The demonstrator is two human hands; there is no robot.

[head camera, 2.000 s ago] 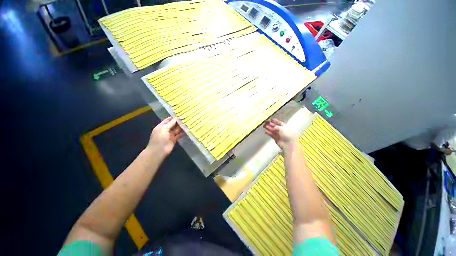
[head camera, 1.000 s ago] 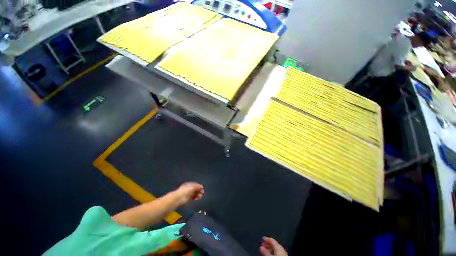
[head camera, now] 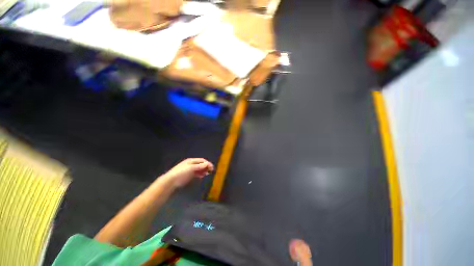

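Observation:
My left hand (head camera: 193, 170) is in the middle of the picture, over the dark floor, its fingers curled in with nothing seen in them. My right hand (head camera: 300, 251) is small and blurred at the bottom edge; its fingers cannot be made out. A board with narrow yellow strips (head camera: 25, 200) is cut off by the left edge, left of my left hand. Neither hand touches it.
A white-topped table (head camera: 127, 44) at the upper left bears brown leather pieces (head camera: 241, 32) and pale sheets. A blue bin (head camera: 195, 104) is below it. A yellow floor line (head camera: 228, 148) runs ahead. A red crate-like object (head camera: 397, 39) and a pale panel (head camera: 436, 156) are at right.
My hands have left the strip board on the machine. The view has swung right; the machine is out of view and the other strip board is now at the left edge.

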